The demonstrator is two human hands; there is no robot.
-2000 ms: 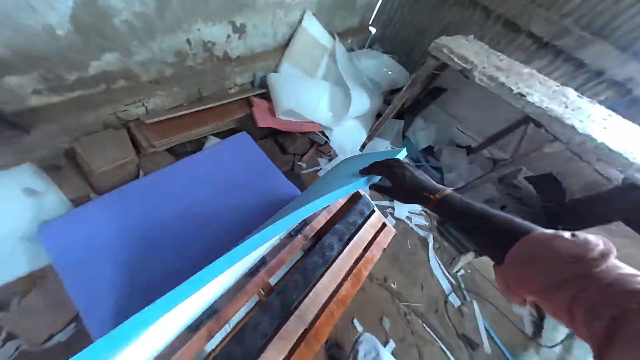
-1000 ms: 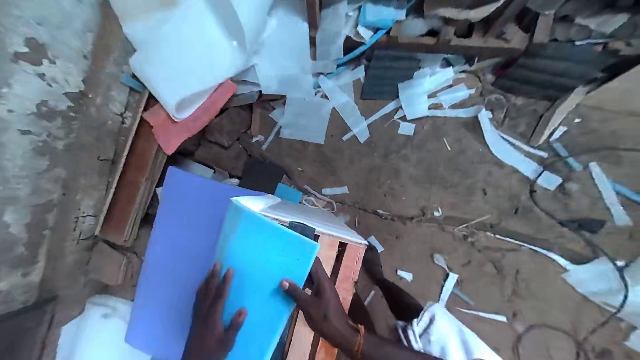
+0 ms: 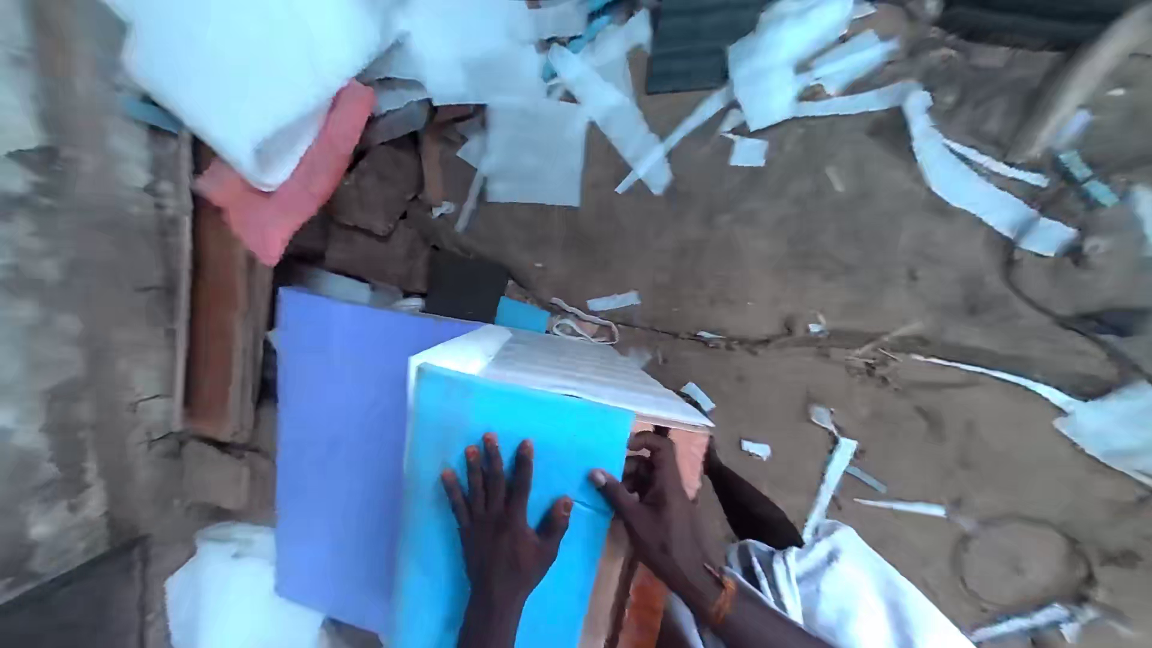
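Note:
A bright blue foam sheet (image 3: 522,423) lies over white foam sheeting (image 3: 585,369) on a wooden slatted stand (image 3: 688,454). My left hand (image 3: 504,531) rests flat on the blue sheet with its fingers spread. At the sheet's right edge, my right hand (image 3: 652,504) has its thumb on top and its fingers curled at the edge, partly hidden. An orange band circles my right wrist. A larger violet-blue sheet (image 3: 337,450) extends from under the left side of the bright blue one.
White foam scraps and strips (image 3: 535,153) litter the dirt floor. At the upper left, white sheeting (image 3: 243,72) and a red piece (image 3: 288,193) lie over a wooden frame (image 3: 216,315) beside the wall. A dark square piece (image 3: 465,286) lies behind the violet-blue sheet.
Two seconds ago a hand held up the blue sheet's far edge; now the sheet lies down with both my hands on it. The view has swung strongly downward. Since one second ago, my right fingers have curled at its edge.

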